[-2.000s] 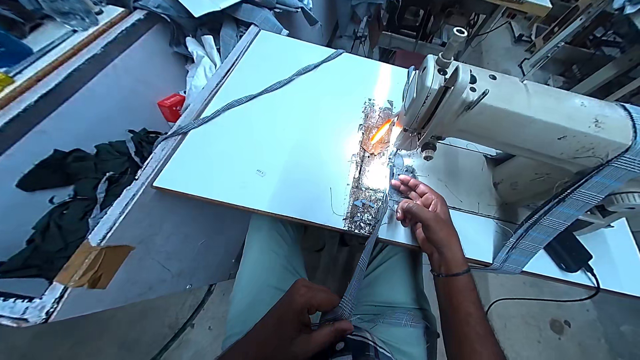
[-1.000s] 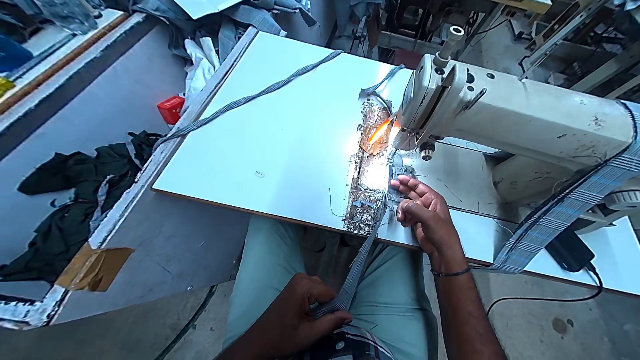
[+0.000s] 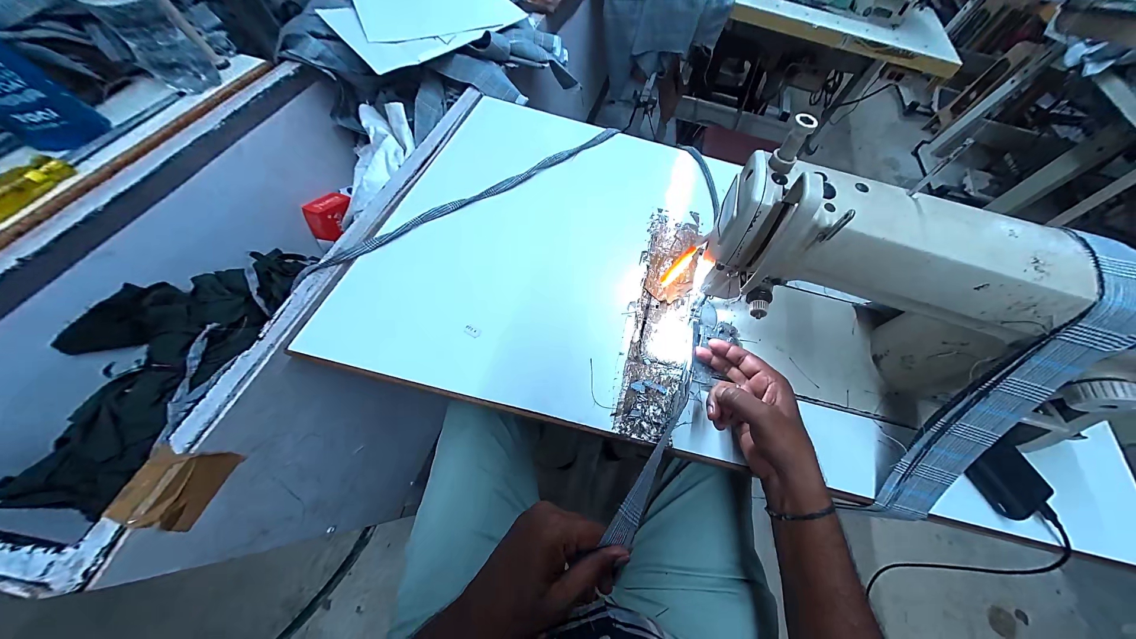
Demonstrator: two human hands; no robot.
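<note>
A white sewing machine (image 3: 941,240) stands at the right of a white tabletop (image 3: 479,266). My left hand (image 3: 559,559), low over my lap, pinches a narrow grey checked fabric strip (image 3: 641,493) that runs up over the table's front edge to the needle area. Beside the strip, in front of the machine's head, my right hand (image 3: 754,399) rests at the table with its fingers partly curled; whether its fingertips touch the strip cannot be told. Glare hides the needle and presser foot. Behind the head, the far end of a strip (image 3: 701,173) lies across the table's back edge.
Another twisted checked strip (image 3: 497,188) crosses the tabletop to the left. Wide checked fabric (image 3: 1003,390) hangs over the machine's right end. Dark cloth (image 3: 160,355) and a red box (image 3: 326,216) lie at the left. A black adapter (image 3: 1012,479) with a cable sits at the right.
The strip end behind the machine's head has moved back, from the table surface to its far edge. My left hand has come slightly upward with the strip; my right hand has hardly moved.
</note>
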